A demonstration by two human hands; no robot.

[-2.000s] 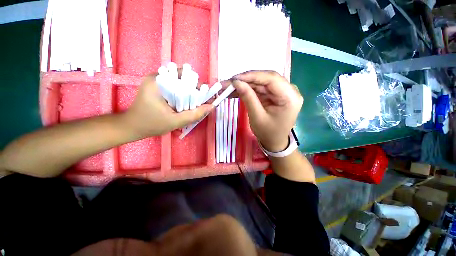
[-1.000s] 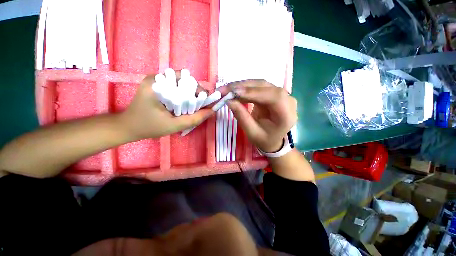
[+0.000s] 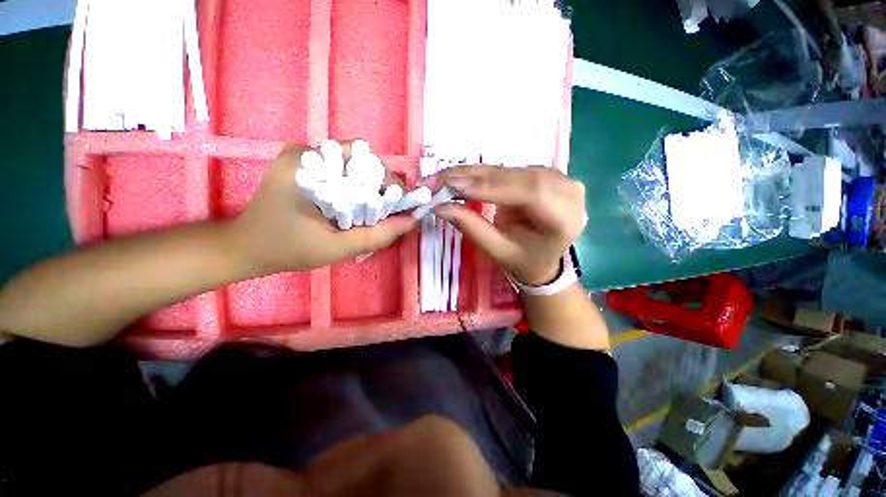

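Observation:
My left hand [image 3: 321, 218] is closed around a bunch of white sticks [image 3: 342, 184], pale ends upward, above the pink foam tray [image 3: 262, 335]. My right hand [image 3: 515, 214] pinches the end of one white stick [image 3: 434, 202] between thumb and fingertips, beside the left fingertips; the rest of that stick is mostly hidden by the left hand. Several laid sticks [image 3: 440, 267] stand side by side in a near compartment under the hands. Overexposed white blocks of sticks fill the far right compartment [image 3: 494, 82] and far left compartment [image 3: 136, 63].
The tray lies on a green bench [image 3: 622, 214]. To the right are a clear plastic bag [image 3: 767, 204] with a white stack [image 3: 701, 180], a white box [image 3: 814, 197] and a blue item [image 3: 860, 196]. A red stool [image 3: 704, 311] and cartons [image 3: 811, 379] are on the floor.
Both hands stay close together over the tray. The pinched stick has drawn down behind the left fingers, and less of its lower end shows. The right fingertips have moved slightly left and down.

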